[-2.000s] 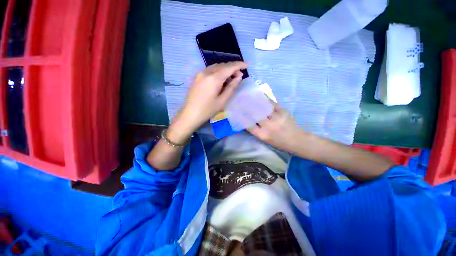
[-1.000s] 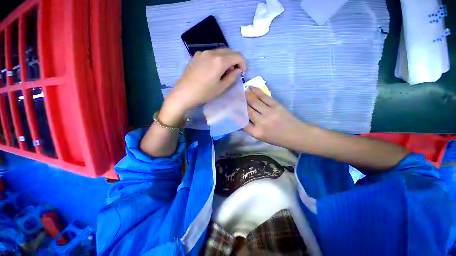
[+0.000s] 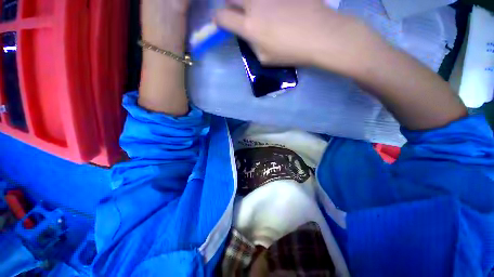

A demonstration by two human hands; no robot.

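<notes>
A glossy black phone (image 3: 271, 80) lies on the pale ribbed mat (image 3: 346, 100); its lower end shows below my right hand, and the rest is hidden. My right hand (image 3: 271, 30) is over the phone, its fingers closed on a squeegee (image 3: 212, 43). The squeegee's blue and white edge sticks out left of the phone. My left hand (image 3: 165, 15) is at the top edge, blurred and cut off, so its fingers and anything in them are hidden. No film can be made out on the phone.
Red trays (image 3: 54, 92) with black phones in their pockets stand at the left. A white film stack (image 3: 479, 62) lies right of the mat. A translucent whitish object (image 3: 409, 6) is at the top edge. Blue stools (image 3: 40, 224) are at the lower left.
The view has shifted. Both hands have moved away from my body towards the top. The pale film sheet between them is out of sight. My right hand and the squeegee are now over the phone.
</notes>
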